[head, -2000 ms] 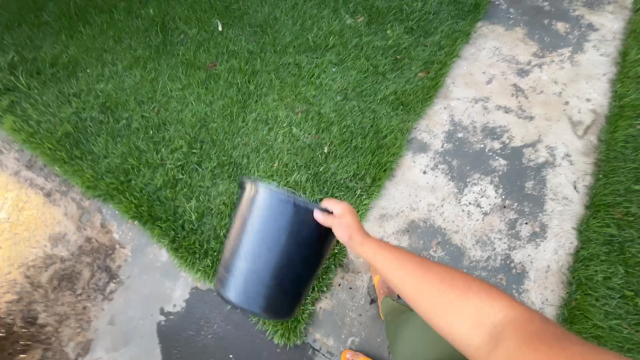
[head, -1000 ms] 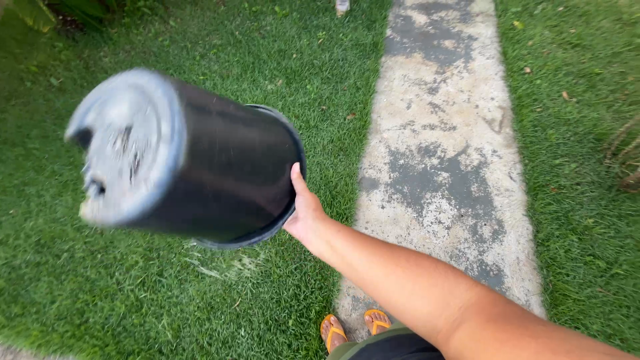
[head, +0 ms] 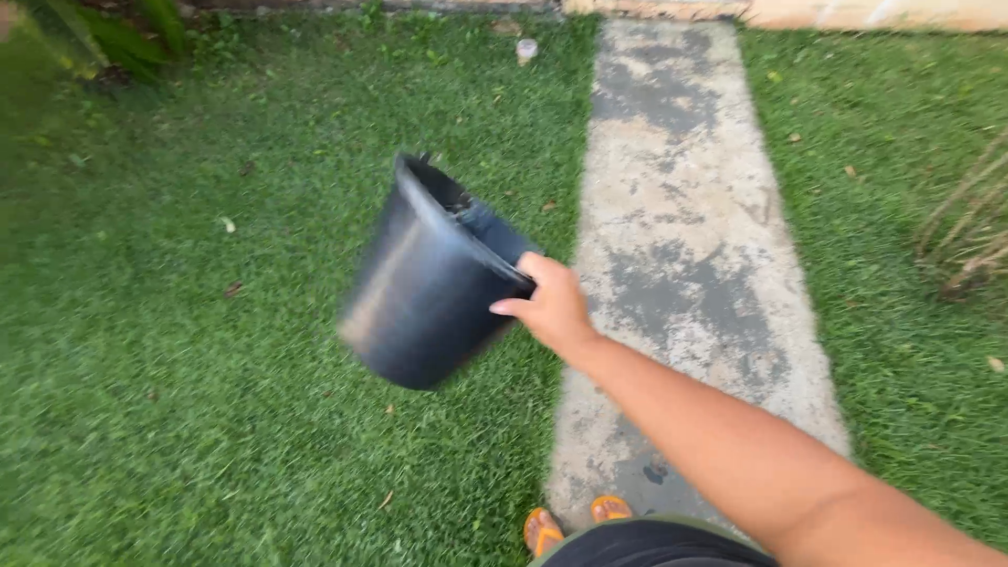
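Note:
A black plastic bucket (head: 429,283) is in the air over the grass, tilted, with its mouth up and toward the right. My right hand (head: 551,303) is closed on its rim, the thumb on the outer wall and the fingers over the edge. Part of the dark inside shows, with some bits near the far rim; whether anything lies at the bottom is hidden. The bucket is a little blurred. My left hand is out of the picture.
A worn concrete path (head: 677,236) runs from my feet in orange flip-flops (head: 543,531) to a low wall (head: 874,14). Lawn (head: 197,409) lies on both sides. A small pale cup-like thing (head: 526,52) is near the wall; dry stems (head: 965,228) stand at right.
One second ago the bucket was raised with its underside toward me; now its mouth faces up. My right hand has kept its hold on the rim. The view has shifted along the path.

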